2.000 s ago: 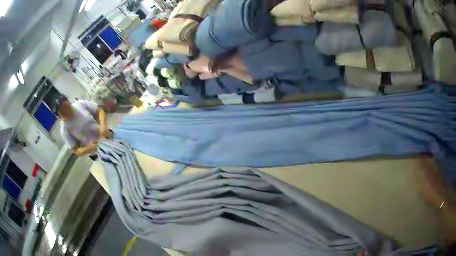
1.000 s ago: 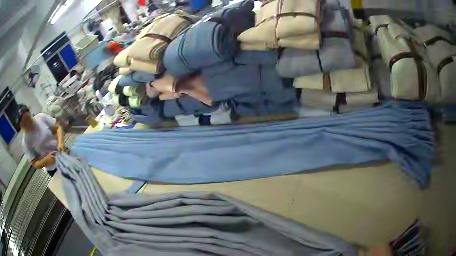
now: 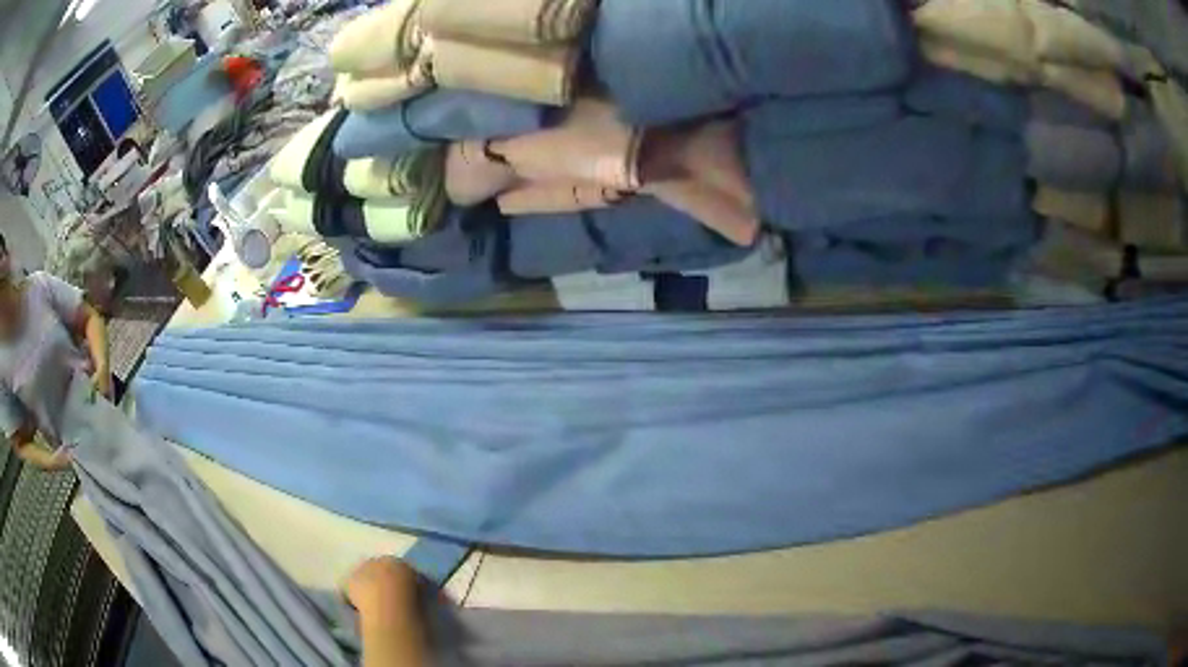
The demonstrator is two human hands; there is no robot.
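Note:
A grey curtain panel (image 3: 730, 638) runs along the bottom edge, then up the left side to another person's hands. A blue curtain panel (image 3: 625, 430) lies pleated across the table, behind the grey one. My left hand (image 3: 391, 606) is blurred at the bottom, on or just over the grey cloth, beside a short blue strip (image 3: 437, 558). Its fingers are not clear. A small skin-coloured patch at the lower right edge may be my right hand (image 3: 1179, 646); it is almost wholly cut off.
Tied bundles in blue (image 3: 886, 170), cream and pink (image 3: 599, 156) are stacked behind the blue panel. Red-handled scissors (image 3: 283, 289) lie at the back left of the beige table (image 3: 834, 580). A person (image 3: 46, 352) stands at the left, near a metal-bar rack (image 3: 39, 554).
The view has turned and come nearer the bundles. My left hand has come into view by the blue strip. The grey panel's pleated middle has dropped mostly out of the picture.

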